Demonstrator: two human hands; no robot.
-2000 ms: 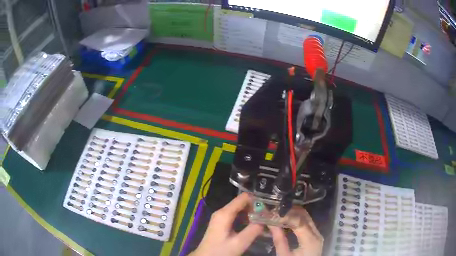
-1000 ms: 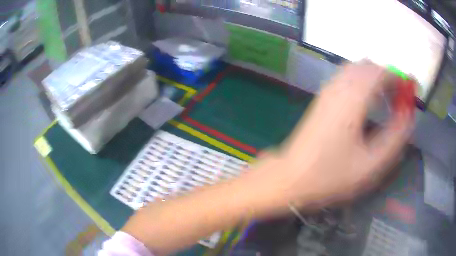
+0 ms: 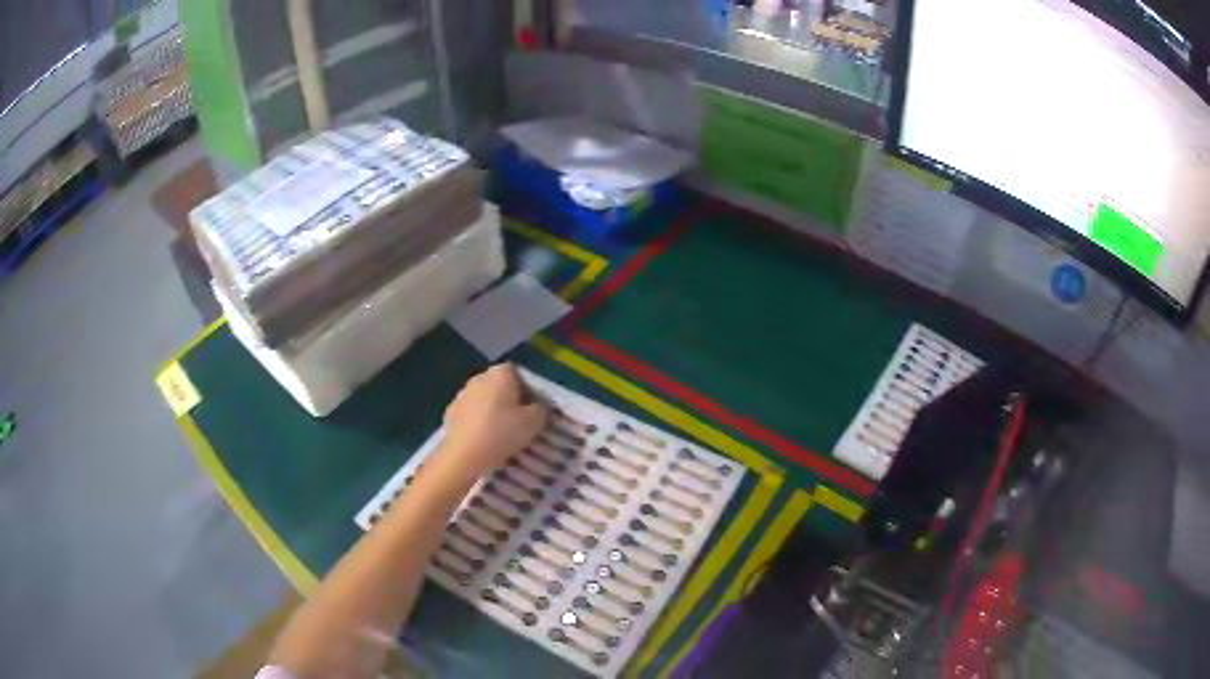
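My left hand (image 3: 494,414) is over the upper left end of the white parts tray (image 3: 723,480), its fingers bunched and pointing down. The fingertips are hidden, so I cannot tell whether they pinch a part. Small flex circuit assemblies (image 3: 613,501) with dark round ends lie in columns on the tray. The black test fixture (image 3: 929,464) stands at the lower right, cut off by the edge. Its red clamp handle (image 3: 985,617) is low, toward me. The fixture's front nest is not clear to see. My right hand is not in view.
Stacked trays (image 3: 358,212) on a white foam box (image 3: 385,332) stand at the left, beside a grey card (image 3: 510,316). A blue bin (image 3: 597,212) is at the back. Another tray (image 3: 909,398) lies behind the fixture. The monitor (image 3: 1048,120) shows a green block.
The view has turned left. The red handle has come down from upright. My left hand has moved from the handle to the tray. My right hand has left the picture since the first frame.
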